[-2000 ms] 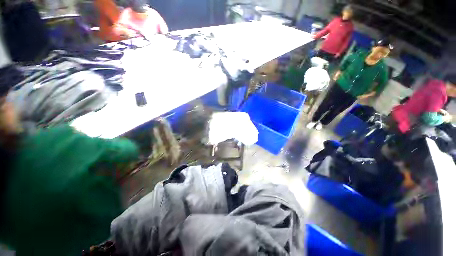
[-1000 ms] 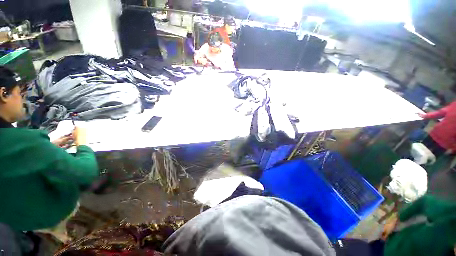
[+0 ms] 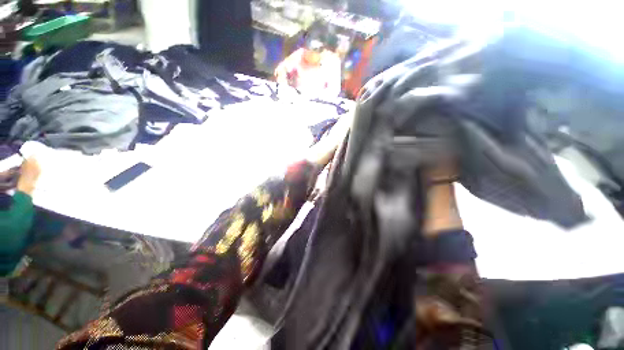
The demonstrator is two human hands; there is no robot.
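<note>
A grey and black garment, blurred by motion, is held up in front of me over the white table, with its lower part hanging past the table's near edge. My left hand reaches in from the left in a patterned sleeve and holds the garment's left side; the fingers are hidden by cloth. My right hand is blurred among the cloth further right, with the bare wrist below it, and holds the garment too.
A large grey and black garment pile lies at the table's left. A smartphone lies near the table's front. A hand and green sleeve are at the left edge. A person in pale clothing sits across. A green crate stands behind.
The grey garment has risen from low in front of me to above the table and is spread out. Both my arms have come into view. The blue crate has left the view.
</note>
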